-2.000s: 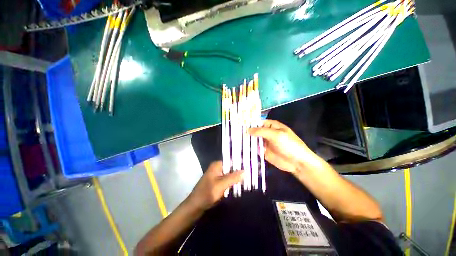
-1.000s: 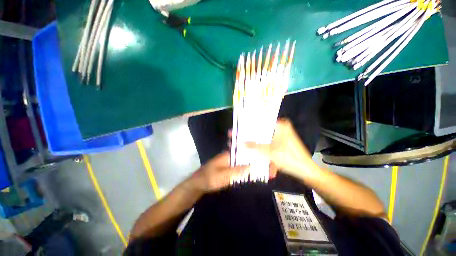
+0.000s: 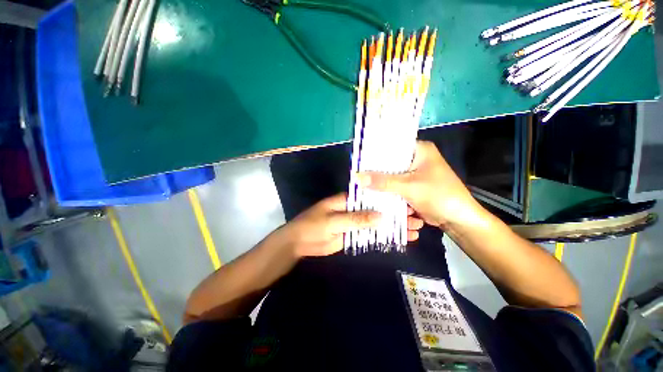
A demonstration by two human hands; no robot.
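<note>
A flat bunch of white wires (image 3: 389,138) with orange-yellow far ends is held over my lap, its far ends above the green table's front edge. My left hand (image 3: 327,227) grips the bunch near its lower end, thumb across the top. My right hand (image 3: 425,185) grips it from the right, thumb across the wires and fingertips showing below. Parts of both hands' fingers are hidden under the wires.
Pliers with green handles (image 3: 312,58) lie on the green table (image 3: 218,87). A pile of white wires (image 3: 574,54) lies at right, a few greyer wires (image 3: 125,51) at left. A blue tray (image 3: 62,116) is beside the table's left edge.
The wires in my hands have closed up from a spread row into a tighter bunch and sit farther up in view. The table and its contents have shifted up in the picture.
</note>
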